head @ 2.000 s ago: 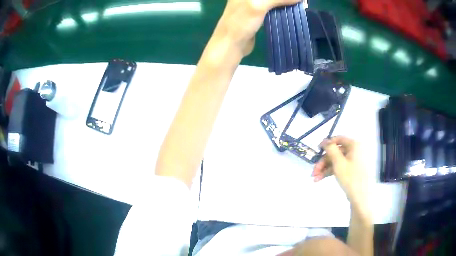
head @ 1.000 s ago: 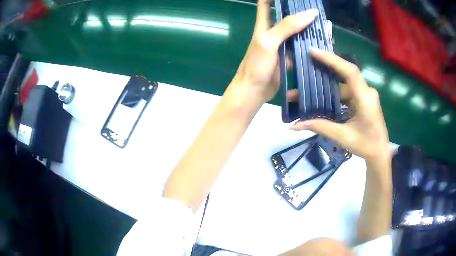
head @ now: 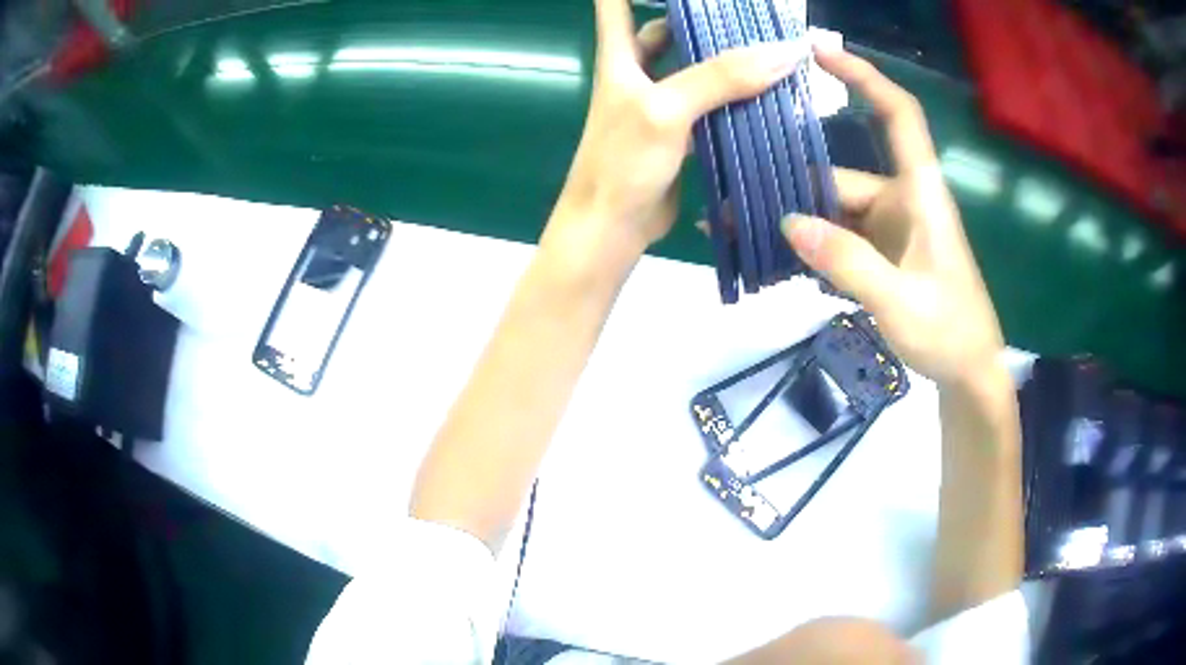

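Note:
A stack of middle frames (head: 761,163) is held up over the belt's near edge, its long dark side edges facing me. Its top end is cut off by the picture's upper edge. My left hand (head: 650,124) grips it from the left, thumb across the edges. My right hand (head: 910,247) holds it from the right, with a thumb low on the edges. Two overlapping phone middle frames (head: 861,364) lie on the white surface below the stack. Another single middle frame (head: 345,247) lies flat at the left.
The green conveyor belt (head: 429,124) crosses beyond the white surface (head: 624,520). A black box-like device (head: 115,344) and a round metal object (head: 159,264) are at the left. A tray of shiny frames (head: 1106,468) is at the right. A red tray or mat (head: 1080,104) is far right.
My right hand has left the loose frames and come up to the stack, which both hands now hold. Since one second ago the stack has shifted slightly up and left.

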